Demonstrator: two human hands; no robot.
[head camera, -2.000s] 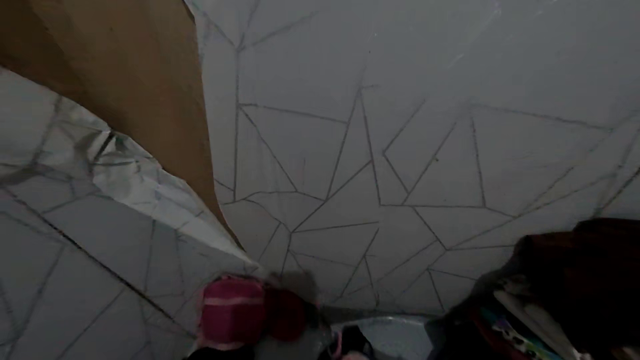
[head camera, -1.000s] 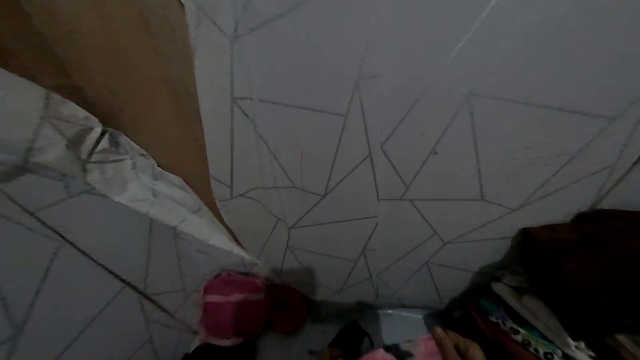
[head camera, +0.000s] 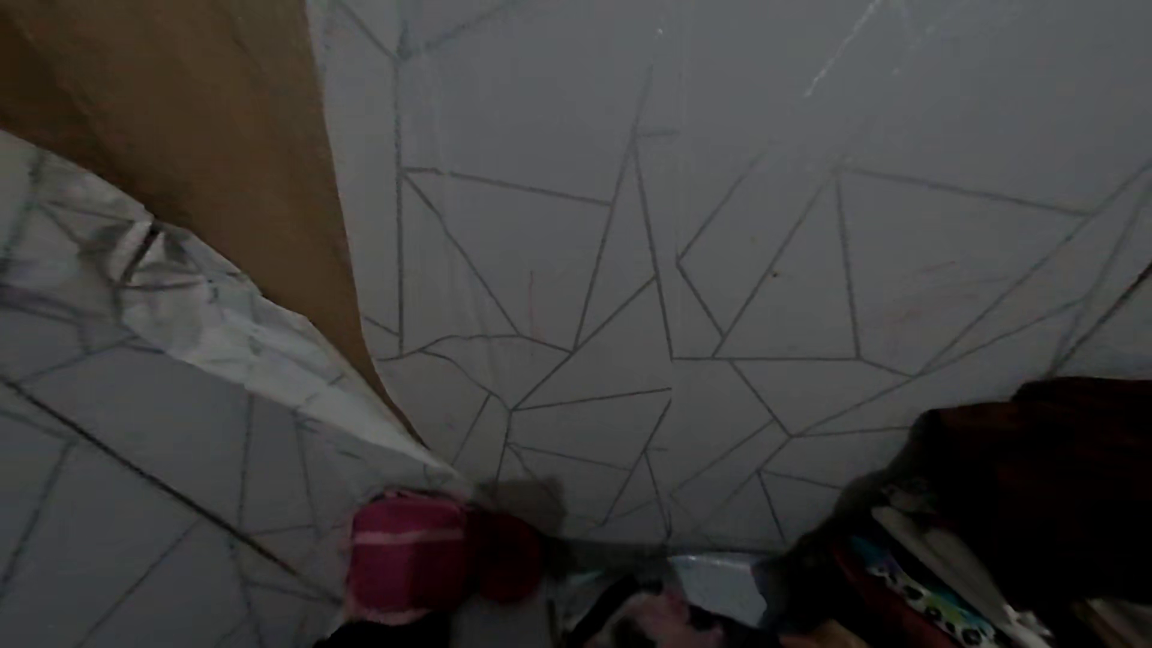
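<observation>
At the bottom edge lies a bundle of pink and black cloth (head camera: 661, 621). A small skin-toned patch beside its right side looks like part of my right hand (head camera: 832, 635); its fingers are too cut off and dark to read. My left hand is out of the frame. Behind the cloth is a pale, shiny surface (head camera: 720, 580), possibly plastic. A pink bag-like item with a lighter stripe (head camera: 409, 553) stands to the left, beside a dark red rounded thing (head camera: 511, 558).
Folded clothes or fabrics (head camera: 936, 585) are piled at the lower right under a dark brown cloth (head camera: 1053, 477). Behind everything is a wall covering with a grey line pattern (head camera: 756, 306); a torn, crumpled strip (head camera: 234, 315) peels off a brown surface (head camera: 216, 162).
The pink and black cloth shows more at the bottom than two seconds ago. The hand, plainer one second ago at the cloth's right side, is now mostly below the frame.
</observation>
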